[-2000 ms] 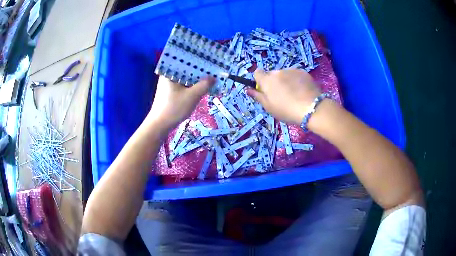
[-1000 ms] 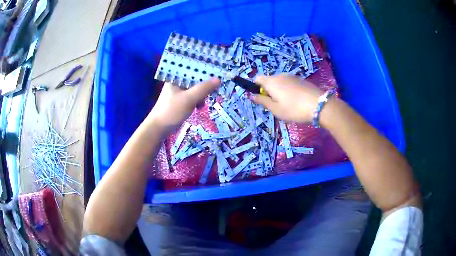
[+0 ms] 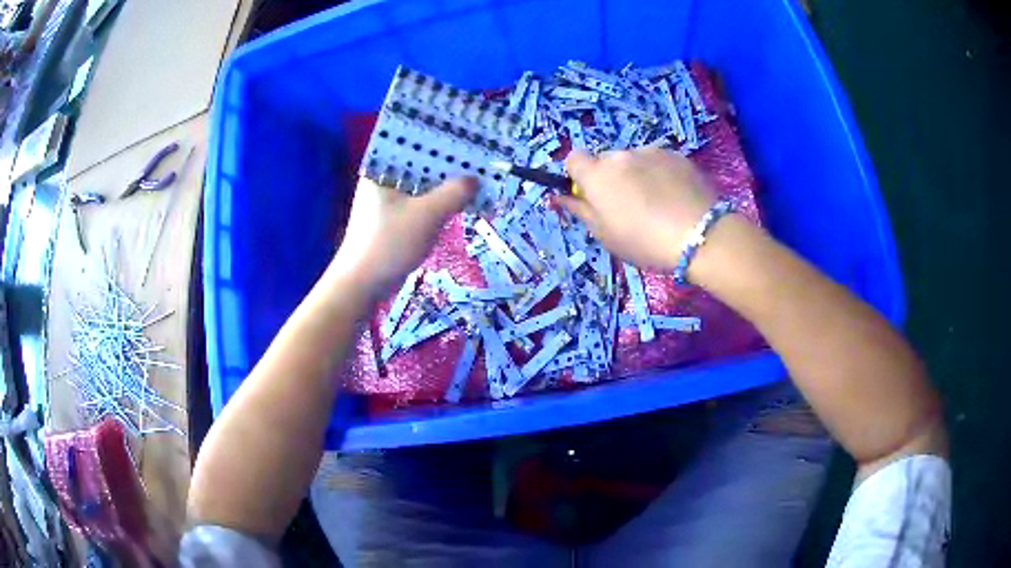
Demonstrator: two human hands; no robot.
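Observation:
My left hand (image 3: 401, 227) grips the lower edge of a silver-grey perforated panel (image 3: 427, 133), thumb on its front, over the bin. The panel is tilted and shows rows of dark holes. My right hand (image 3: 643, 200), with a beaded bracelet at the wrist, is closed on a hand tool (image 3: 538, 176). Its dark shaft and bright tip point left and meet the panel's right part. Most of its grip is hidden in my fingers; a bit of yellow shows. Loose separated strips (image 3: 538, 300) lie heaped below on pink bubble wrap (image 3: 721, 266).
The blue bin (image 3: 543, 417) surrounds the work, its near rim above my lap. On the bench (image 3: 144, 122) at left lie purple-handled pliers (image 3: 152, 174), another small tool (image 3: 85, 200), thin pale sticks (image 3: 111, 355) and a pink bubble-wrap packet (image 3: 105, 466).
The panel has tilted and shifted slightly in my left hand. The tool in my right hand moved back from the panel edge at one second ago, its bright tip showing again.

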